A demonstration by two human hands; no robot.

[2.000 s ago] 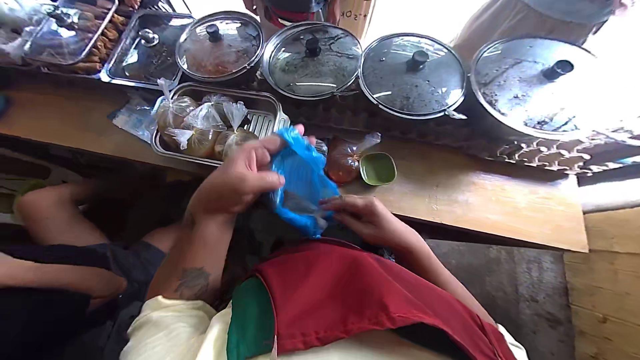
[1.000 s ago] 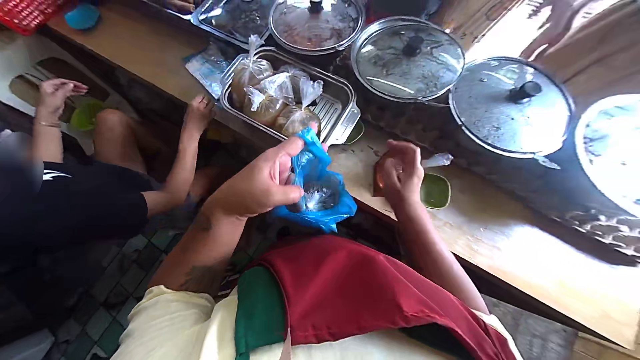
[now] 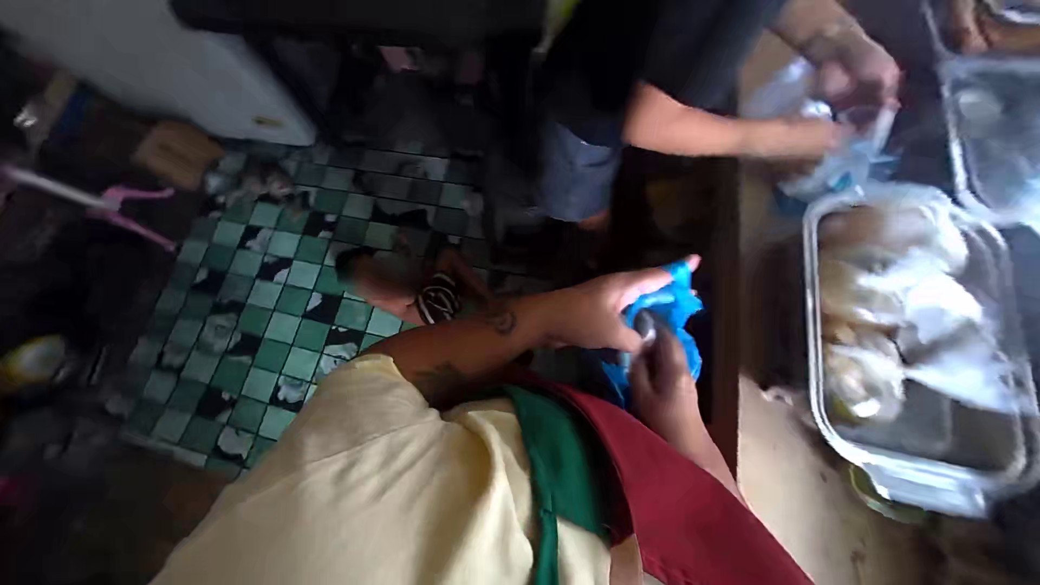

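Note:
My left hand grips the rim of a blue plastic bag in front of my apron. My right hand is at the mouth of the same bag, blurred, its fingers partly inside; whether it holds anything there is hidden. Right of the bag, on the wooden counter, a metal tray bears several knotted clear plastic bags of food.
A co-worker's hands handle clear plastic at the tray's far end. Another metal tray stands beyond it. The counter's edge runs along my right. A green bowl is partly under the tray. Green checkered floor tiles lie left.
The view has swung far left. My right hand, beside the bagged red food on the counter one second ago, is now at the blue bag's mouth. My left hand still holds the bag.

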